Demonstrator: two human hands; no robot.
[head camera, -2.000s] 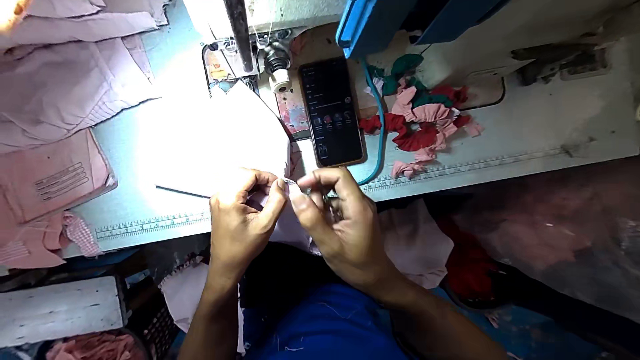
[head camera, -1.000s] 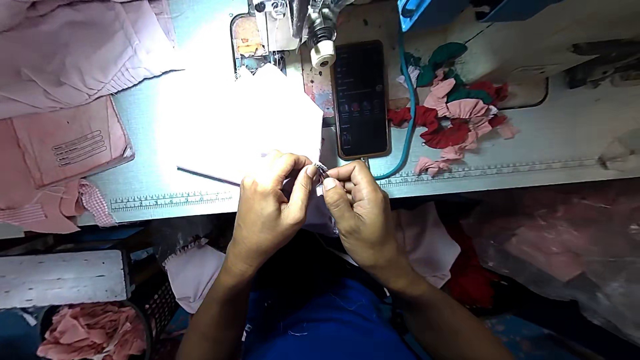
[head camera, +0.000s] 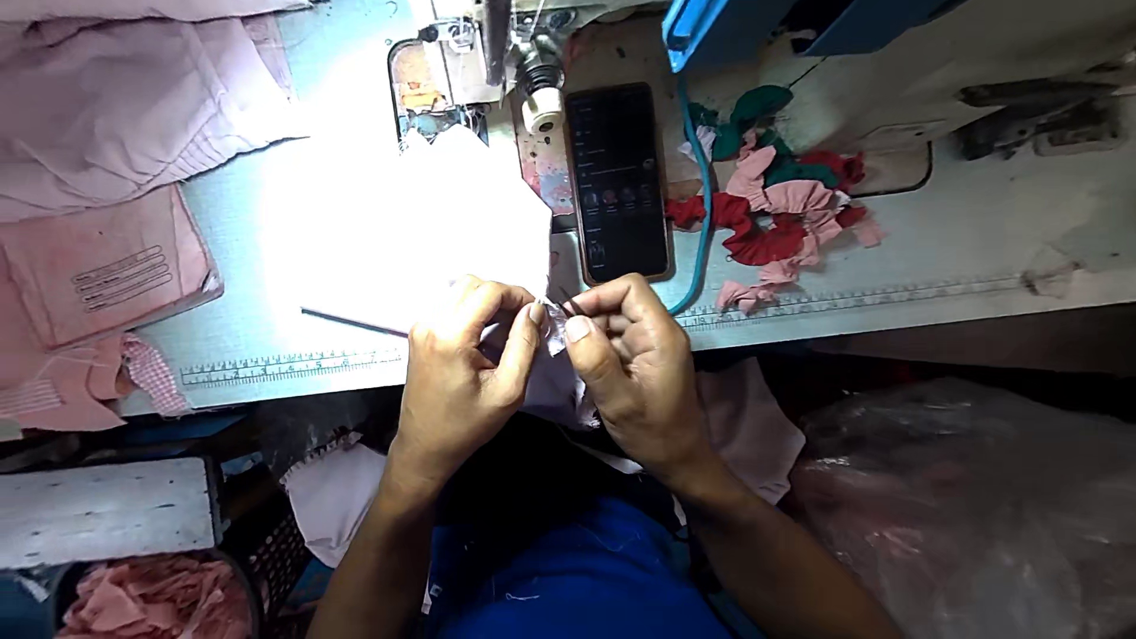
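Observation:
My left hand (head camera: 470, 373) pinches the edge of a pale fabric piece (head camera: 556, 333) between thumb and forefinger at the front edge of the sewing table. Close beside it, my right hand (head camera: 635, 373) pinches the same fabric, with a thin dark thing at its fingertips, too small to name. Pale cloth (head camera: 444, 222), washed out by the lamp, lies on the table behind my left hand and reaches the sewing machine's presser foot area (head camera: 457, 115). A smartphone (head camera: 619, 182) with a lit dark screen lies just behind my right hand.
Folded pale cloth (head camera: 133, 106) and a worn pink booklet (head camera: 106, 266) lie at the left. Right of the phone are a blue cable (head camera: 704, 213) and red, pink and green fabric scraps (head camera: 772, 231). A scrap bin (head camera: 160, 599) stands low left, a clear plastic bag (head camera: 958, 506) low right.
Both hands stay together at the table's front edge, and their fingertips have shifted slightly around the fabric. The view has moved a little.

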